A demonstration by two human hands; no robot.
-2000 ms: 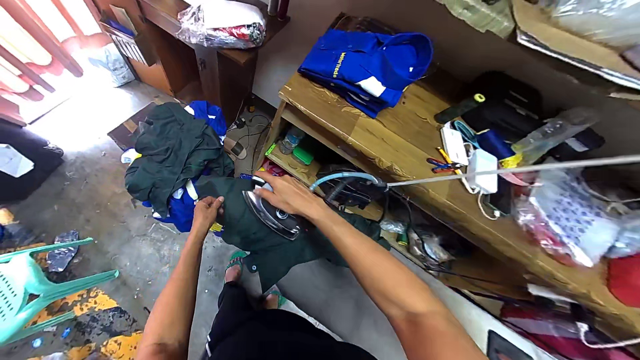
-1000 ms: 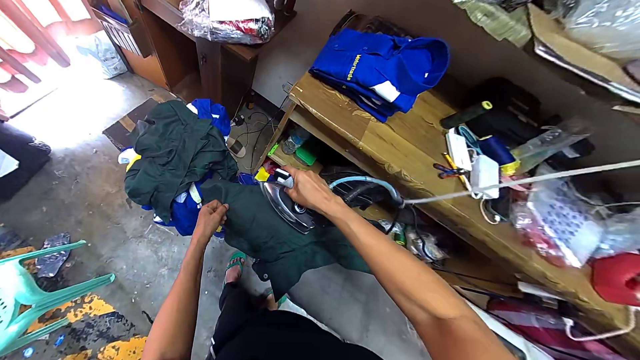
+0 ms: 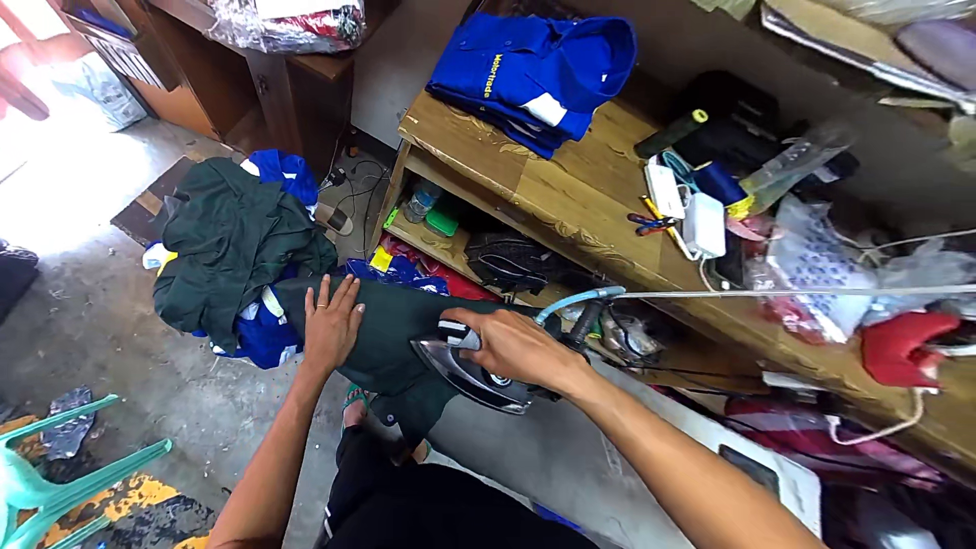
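My right hand (image 3: 515, 343) grips the handle of a steam iron (image 3: 473, 377), whose tip points left and whose soleplate rests on a dark green garment (image 3: 389, 324). The garment lies over a grey ironing board (image 3: 526, 450), and one part of it hangs over the near edge. My left hand (image 3: 332, 320) lies flat on its left part, fingers spread. A light blue hose (image 3: 576, 300) and a white cord run from the iron's rear to the right. Beyond the board's left end is a heap of dark green (image 3: 236, 236) and blue clothes (image 3: 267, 332).
Folded blue shirts (image 3: 534, 72) lie on a wooden counter (image 3: 473, 137), with white adapters (image 3: 703, 225), a screwdriver, thread and plastic bags to the right. Shelves below hold containers and a black bag (image 3: 507, 259). A green plastic chair (image 3: 46, 488) stands at the lower left.
My left hand has gone from gripping the garment's edge to lying flat on it. The iron has shifted along the garment, and its tip now points more to the left.
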